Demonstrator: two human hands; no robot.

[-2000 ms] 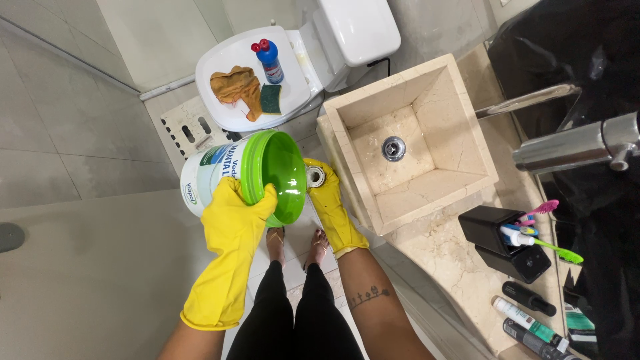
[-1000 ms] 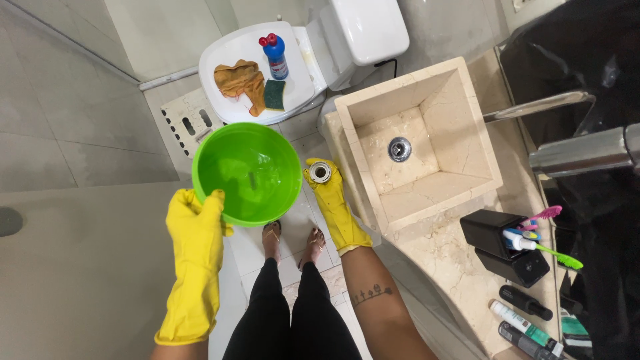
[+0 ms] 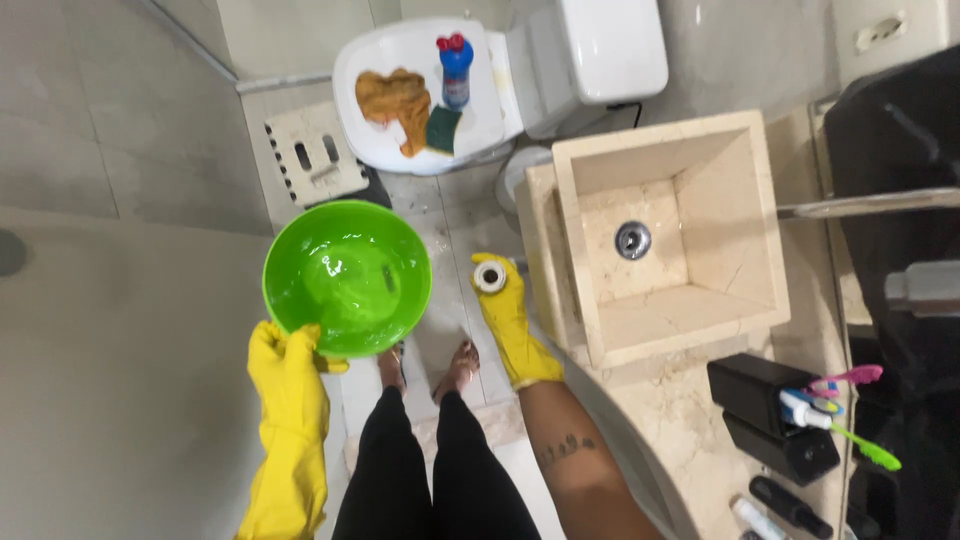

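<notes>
My left hand (image 3: 291, 356), in a yellow rubber glove, grips the near-left rim of a green plastic bucket (image 3: 347, 277); its inside faces me and holds what looks like clear liquid. The bucket's outer wall is hidden from above. To its right, my right hand (image 3: 504, 300), in a matching glove, is closed around a small white round fitting (image 3: 490, 277) with a dark hole in its middle. That hand is just left of the beige stone sink (image 3: 675, 247), whose metal drain (image 3: 632, 240) shows at the bottom.
On the closed toilet lid (image 3: 360, 56) lie a brown cloth (image 3: 401, 97), a green scouring sponge (image 3: 443, 129) and a blue bottle with a red cap (image 3: 455, 75). Behind the bucket is a white plastic stool (image 3: 315, 161). A black toothbrush holder (image 3: 757, 390) is on the stone countertop (image 3: 667, 409).
The bucket, tilted and showing its printed side two seconds ago, has turned so that its opening faces up at me. My right hand stays beside the sink with the fitting.
</notes>
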